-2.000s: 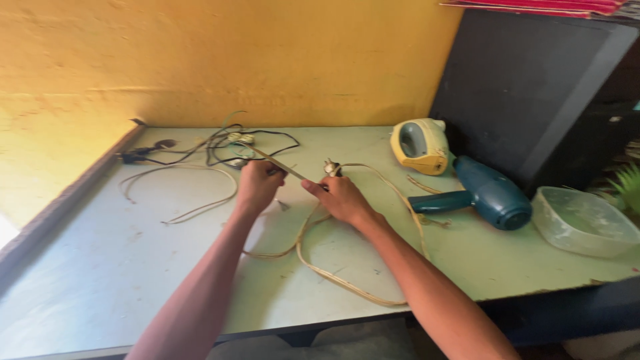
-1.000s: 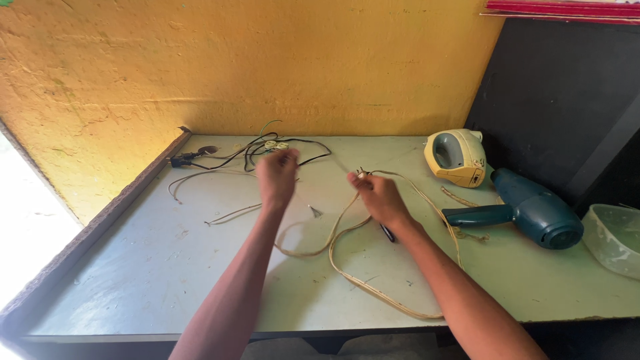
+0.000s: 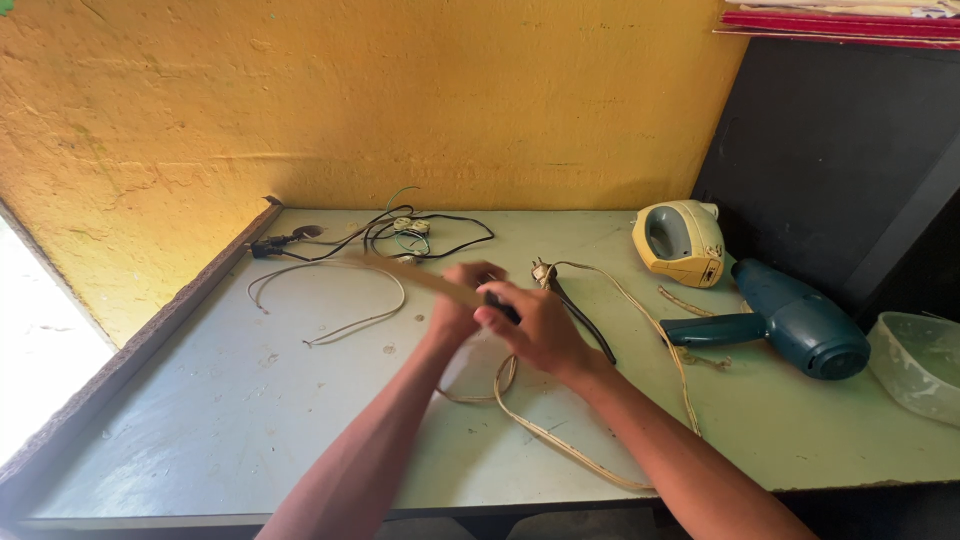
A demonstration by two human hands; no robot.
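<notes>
My right hand (image 3: 536,326) is closed on the black handle of a knife (image 3: 431,281), whose blade is motion-blurred and points up and to the left. Close beside it, my left hand (image 3: 457,300) has its fingers curled; blur and overlap hide what is between them. A beige two-core cord (image 3: 555,442) loops over the tabletop below and to the right of my hands. A two-pin plug (image 3: 540,271) lies just behind my right hand, touching a dark curved strip (image 3: 585,319). Left of my hands rests a thin pale wire (image 3: 360,322) with frayed ends.
Black cords (image 3: 450,217) with plugs and a pale socket (image 3: 412,225) lie at the back. At right are a yellow and cream appliance housing (image 3: 679,244), a teal hair dryer (image 3: 802,319) and a clear plastic container (image 3: 919,367). A raised edge (image 3: 150,360) borders the left side.
My hands were apart a second ago and are now together, with the knife in my right hand. The dark strip stuck out below my right hand then; now it lies behind it.
</notes>
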